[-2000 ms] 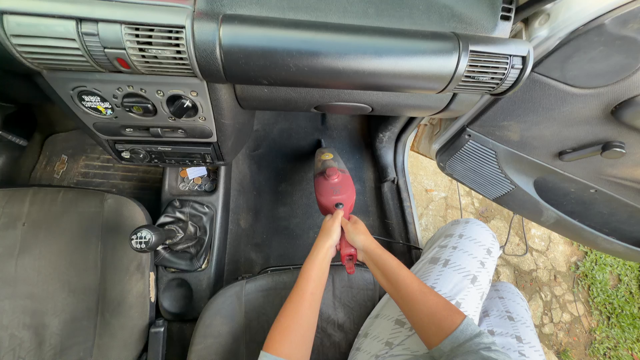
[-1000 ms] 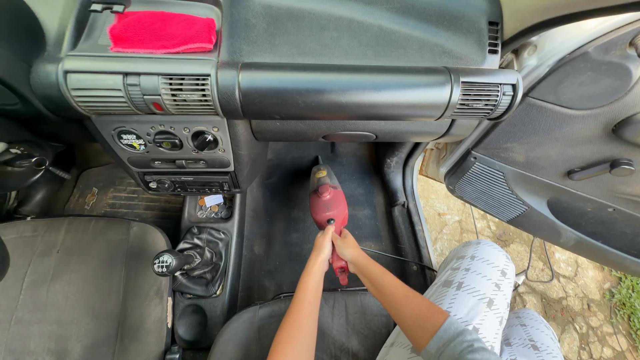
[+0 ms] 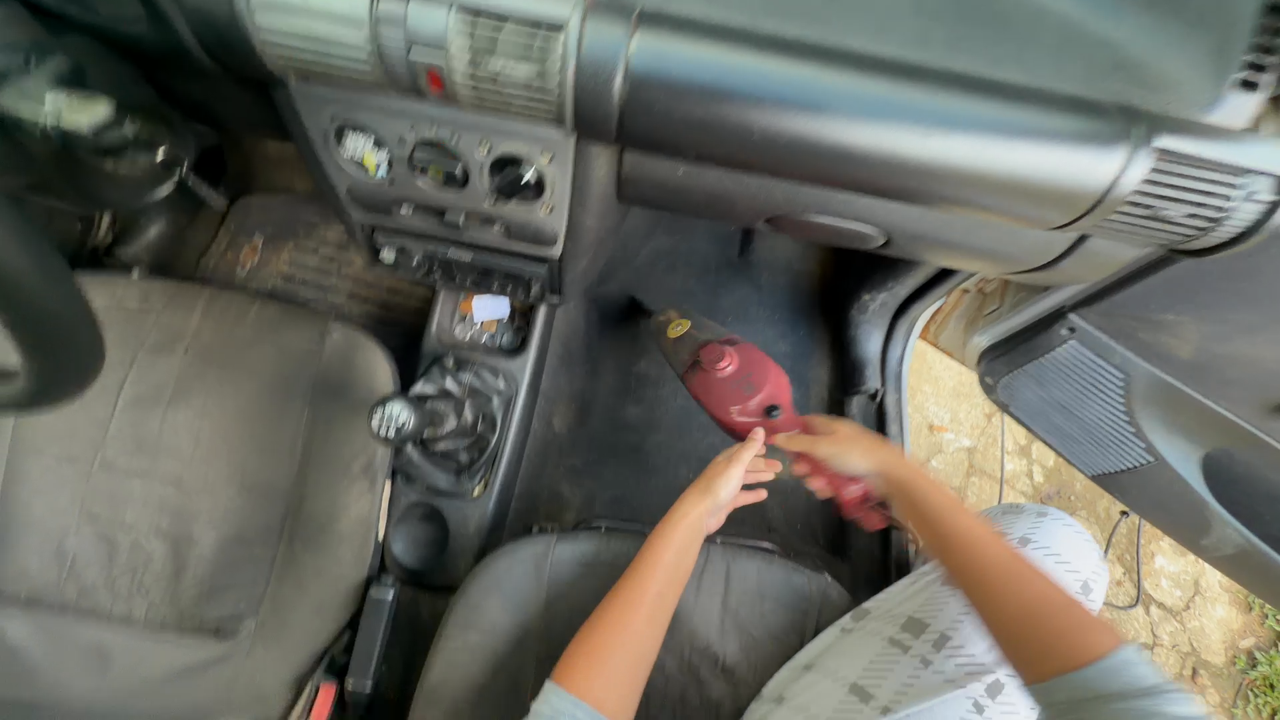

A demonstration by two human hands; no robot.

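A red handheld vacuum cleaner (image 3: 735,385) with a dark nozzle slants over the black passenger footwell floor (image 3: 640,450), its nozzle toward the centre console. My right hand (image 3: 835,452) grips its red handle, slightly blurred. Just left of the handle, my left hand (image 3: 735,482) is off the vacuum, its fingers apart and nothing in it. Whether the nozzle touches the floor I cannot tell.
Left of the footwell are the gear lever (image 3: 395,420), a console tray (image 3: 490,325) with small items and the driver's seat (image 3: 190,460). The glovebox (image 3: 840,190) overhangs the floor. An open door (image 3: 1150,400) and a cable (image 3: 1138,570) are at the right.
My left hand has let go of the vacuum, which both hands held before. The vacuum has swung so its nozzle points left toward the console. The view has shifted.
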